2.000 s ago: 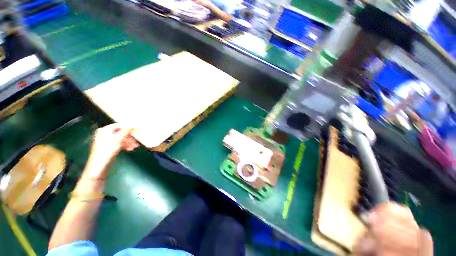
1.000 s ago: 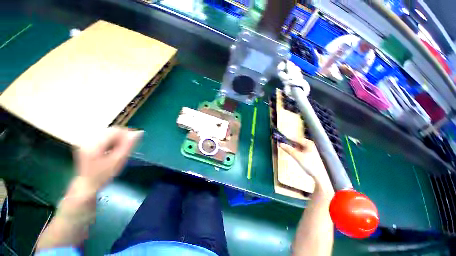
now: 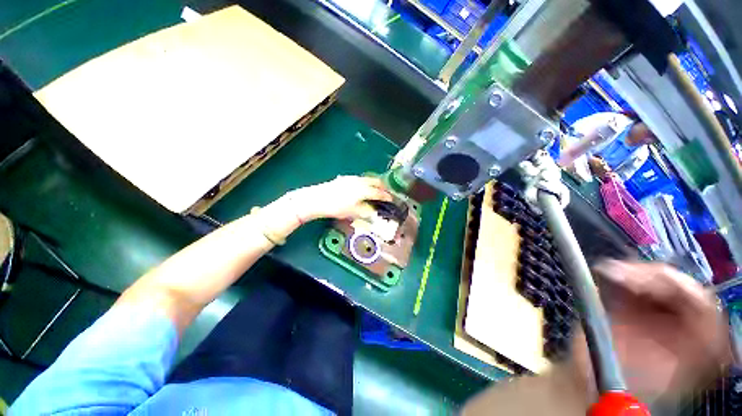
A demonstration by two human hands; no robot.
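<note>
My left hand is at the fixture under the press, its fingers on a black part that sits on the light block. The pale ring shows at the near edge of the brown plate. My right hand is blurred, beside the grey press lever, close to its red knob; whether it touches the bar cannot be told. The grey face plate stands above and behind the fixture.
A cardboard-topped stack lies left of the press. Rows of black parts with a cardboard sheet lie to the right. A pink basket and another person are at the upper right. A stool is at the left edge.
My left hand has moved from the left stack to the fixture, where a black part now sits. My right hand has left the right stack and come up beside the lever.
</note>
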